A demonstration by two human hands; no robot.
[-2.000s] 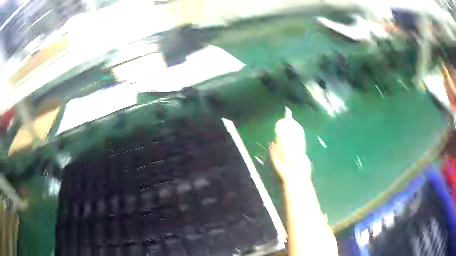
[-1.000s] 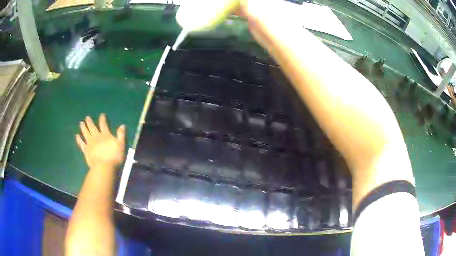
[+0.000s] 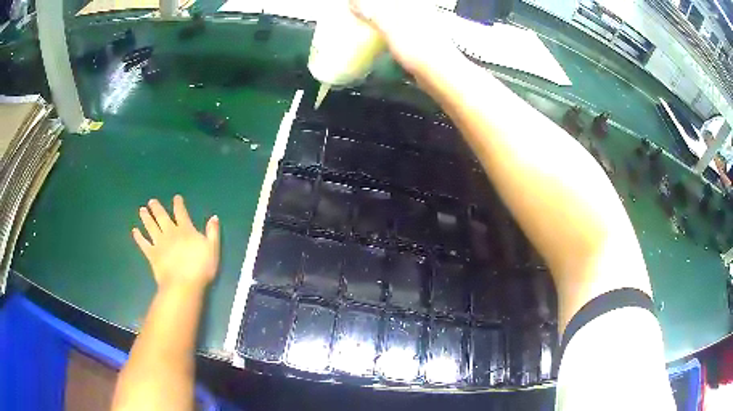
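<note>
Glossy black pieces (image 3: 366,273) lie edge to edge in rows on a white sheet (image 3: 265,210), whose left edge shows as a narrow strip. My right hand (image 3: 378,20), partly cut off by the top edge, holds a pale squeeze bottle (image 3: 341,50) with its nozzle pointing down just above the far left pieces. I cannot tell if the nozzle touches them. My left hand (image 3: 181,250) rests flat with fingers spread on the green bench, left of the sheet, holding nothing.
A stack of tan and white boards (image 3: 24,152) stands at the bench's left end beside a pale upright (image 3: 63,72). A blue crate (image 3: 36,341) with a brown floor is at lower left. Another white sheet (image 3: 518,52) lies beyond my right arm.
Since one second ago, the bottle has moved slightly right and down, its nozzle now more upright. The pieces and sheet edge appear further right. My left hand stays spread on the bench.
</note>
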